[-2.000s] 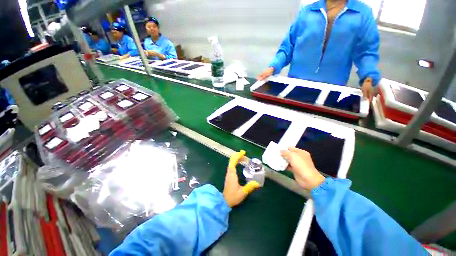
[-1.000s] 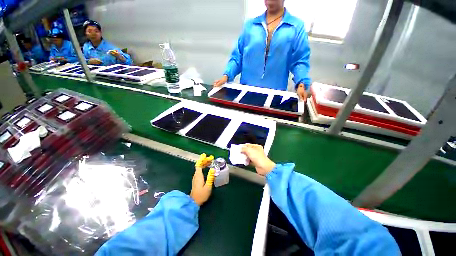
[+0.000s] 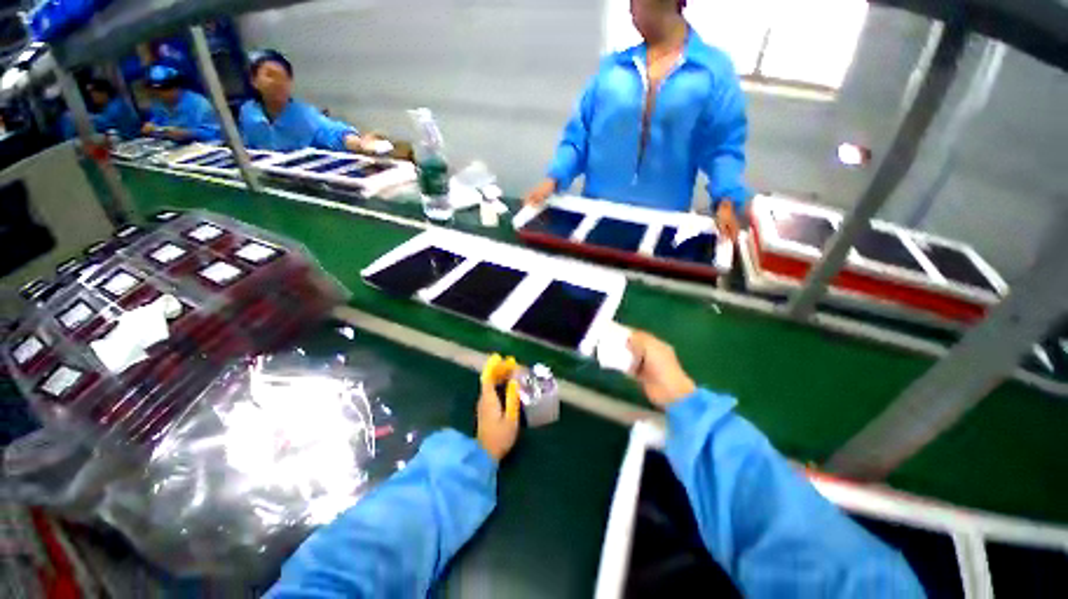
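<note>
My right hand (image 3: 658,365) pinches a folded white wipe (image 3: 615,349) near the right front corner of a white foam tray (image 3: 603,284). The tray lies on the green belt and holds three tablets with dark glossy faces, such as the right one (image 3: 562,314). My left hand (image 3: 500,404), with yellow finger cots, is beside a small whitish bottle (image 3: 540,398) with a shiny top. The bottle stands upright on the dark green bench. The left fingers are slightly apart and do not wrap round it; whether they touch it is unclear.
Crumpled clear plastic (image 3: 281,439) and stacked blister trays (image 3: 176,293) lie at left. Another framed tray (image 3: 972,562) is at lower right, partly under my right sleeve. Across the belt, a person in blue (image 3: 662,129) has hands on a tray, beside stacked trays (image 3: 878,275) and a drink bottle (image 3: 433,176).
The view has shifted. The belt tray sits further left relative to my right hand, which is now at its right corner with the wipe. My left fingers no longer surround the bottle and are closer together.
</note>
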